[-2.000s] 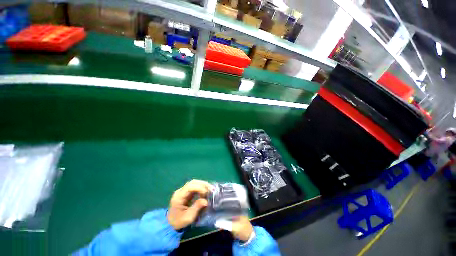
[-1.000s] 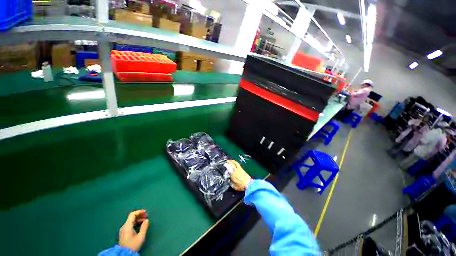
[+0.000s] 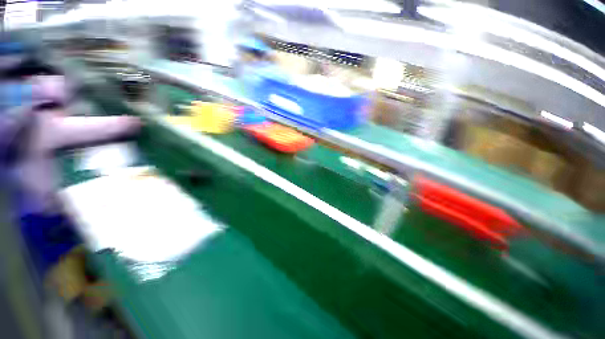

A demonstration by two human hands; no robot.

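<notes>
Neither of my hands is in the picture. The view is strongly blurred. A white sheet or stack of sheets lies on the green bench at the left, nearest in front of me. A shiny clear edge, perhaps plastic bags, shows at its near end. The tray of bagged units is out of view.
A person in a pale pink smock is at the far left, one arm over the bench. Beyond the white rail are yellow trays, an orange-red tray and red trays. A blue bin stands on the raised shelf.
My view has swung left. Both hands, the tray of bagged units and the black stack have left the picture. The white sheets and the person in pink at the left have come in.
</notes>
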